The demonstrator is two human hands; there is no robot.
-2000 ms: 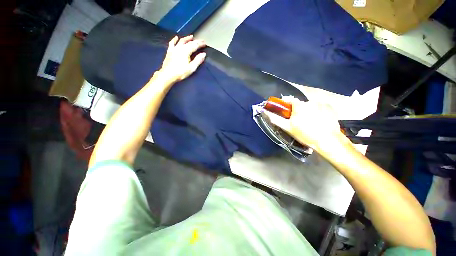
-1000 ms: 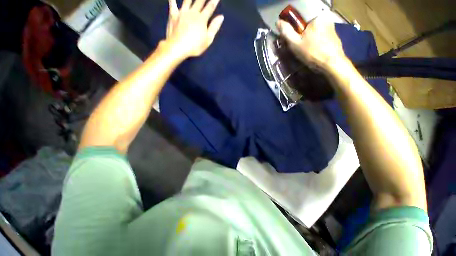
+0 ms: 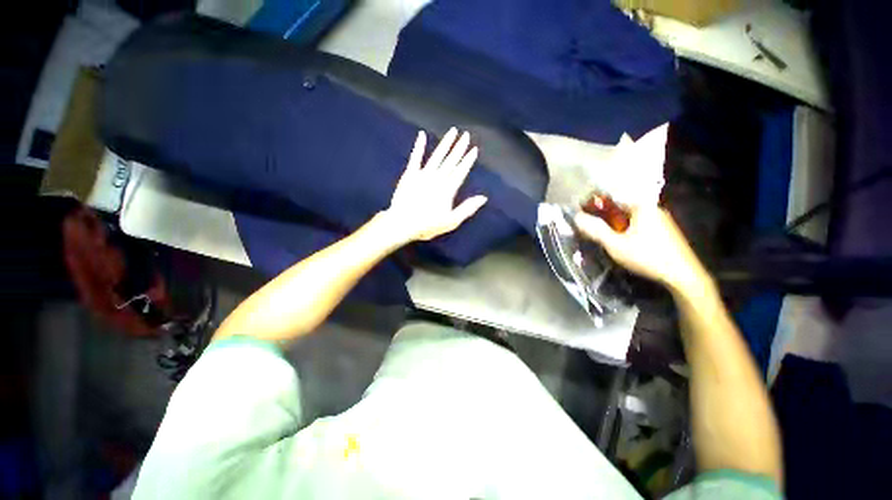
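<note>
A navy garment (image 3: 284, 146) lies over the long dark padded pressing form (image 3: 156, 78), and part of it hangs over the near edge. My left hand (image 3: 430, 190) lies on the garment near the form's right end, palm down with fingers spread. My right hand (image 3: 641, 239) holds the steam iron (image 3: 572, 259) by its red-orange handle. The iron is at the right end of the table, just right of the form and garment. Its underside and what it touches are hard to see. More navy cloth (image 3: 548, 59) lies behind the form.
The pale table (image 3: 489, 303) runs under the form. A small open carton (image 3: 73, 146) is at its left end. A blue bar (image 3: 298, 15) is behind. A red bag (image 3: 98, 278) is at lower left. A dark hose (image 3: 782, 273) runs right from the iron.
My left hand has moved toward the form's right end. The iron went onto the garment in between and is now off its right end. The garment lies shifted, with more of the form's left part covered.
</note>
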